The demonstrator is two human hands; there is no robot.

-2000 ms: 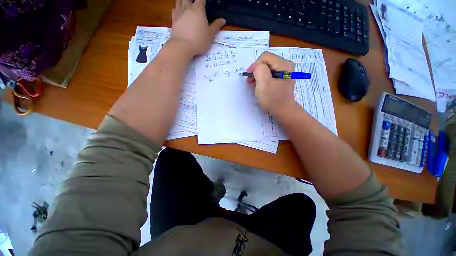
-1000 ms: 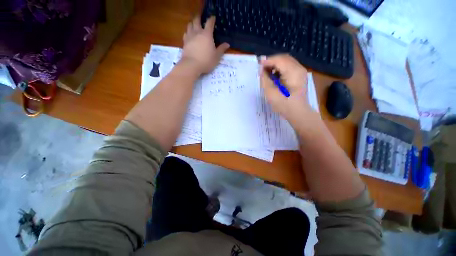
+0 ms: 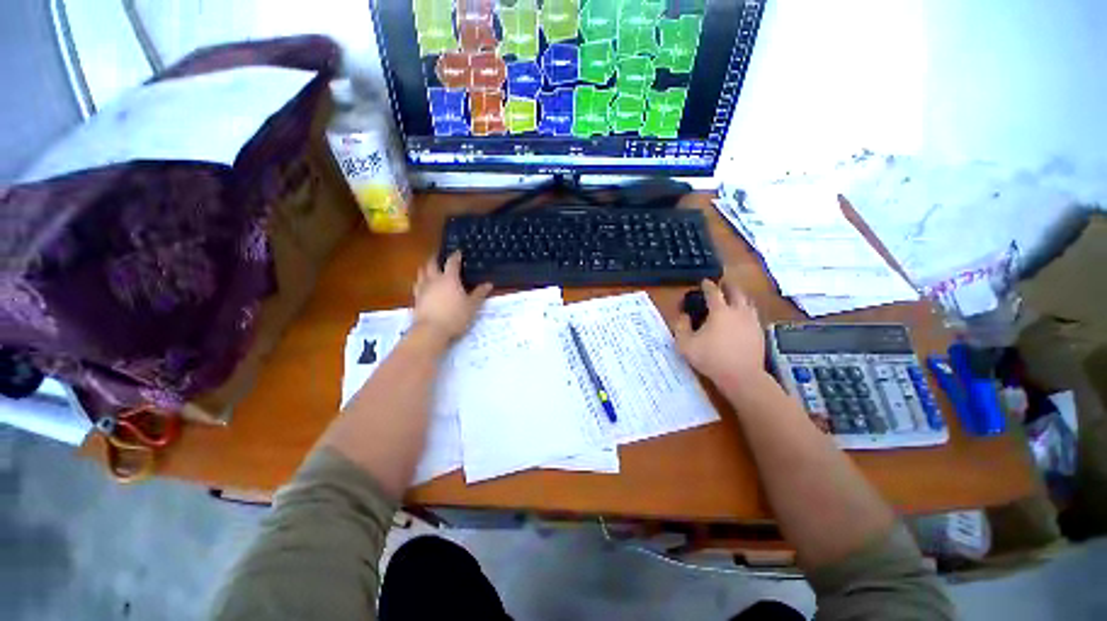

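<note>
My left hand (image 3: 449,300) rests at the lower left corner of the black keyboard (image 3: 583,246), fingers on its edge, holding nothing. My right hand (image 3: 725,339) lies over the black mouse (image 3: 694,308), which is mostly hidden under it. The blue-black pen (image 3: 594,375) lies on the papers, between the note sheet (image 3: 520,412) and the printed size chart (image 3: 653,370). The style sheet (image 3: 368,352) with a small black garment picture lies at the left, partly under my left forearm. The monitor (image 3: 558,79) shows rows of coloured pattern pieces.
A calculator (image 3: 859,386) and a blue tool (image 3: 971,388) are right of my right hand. Loose papers (image 3: 813,252) lie at the back right. A drink bottle (image 3: 368,164) stands left of the monitor. Patterned cloth (image 3: 146,273) covers a box at left; scissors (image 3: 136,437) lie by the desk edge.
My right hand has let go of the pen and moved right onto the mouse. My left hand stays by the keyboard's left end. The view has tilted up, showing the monitor and bottle.
</note>
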